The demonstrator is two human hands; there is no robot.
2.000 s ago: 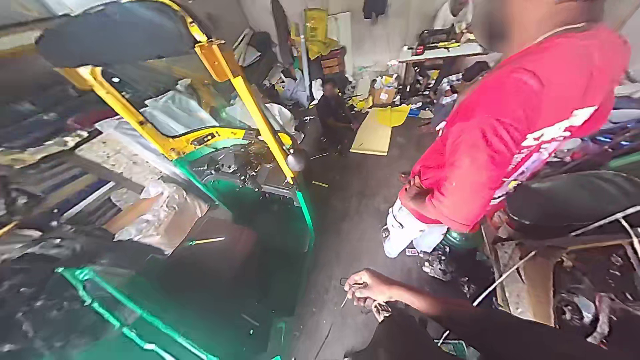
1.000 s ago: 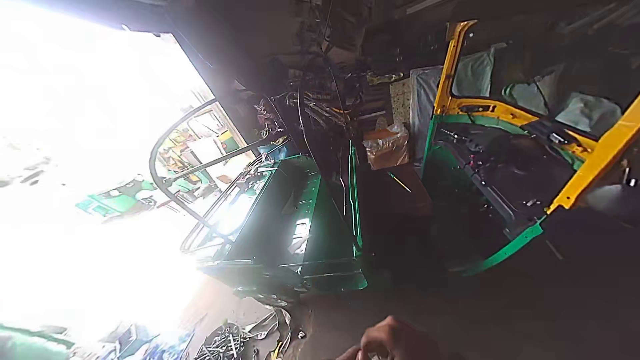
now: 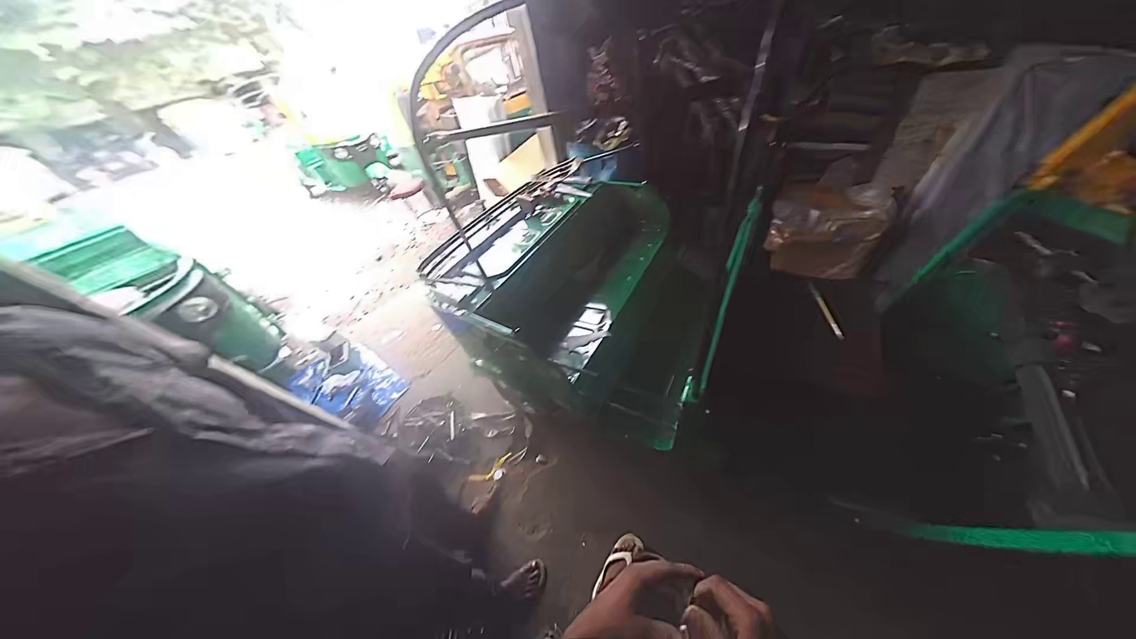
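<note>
At the bottom of the head view, my left hand (image 3: 632,602) and my right hand (image 3: 729,605) are close together with bent fingers. A tiny pale spot shows between the fingertips; I cannot tell what it is or which hand holds it. Just behind the hands is a foot in a sandal (image 3: 614,568). Beyond them stands a green metal vehicle body (image 3: 621,284) with an open interior and a dark curved frame (image 3: 422,133) at its far left.
A dark covered shape (image 3: 195,497) fills the lower left, with a bare foot (image 3: 525,579) beside it. Wires and scraps (image 3: 444,422) lie on the floor near a blue sheet (image 3: 351,386). At right are a wrapped cardboard box (image 3: 825,235) and a green-and-yellow vehicle frame (image 3: 1021,540).
The view has swung left from the room with a person in a red shirt toward the bright outdoor opening. The single hand visible two seconds ago held a thin item; now two hands are together.
</note>
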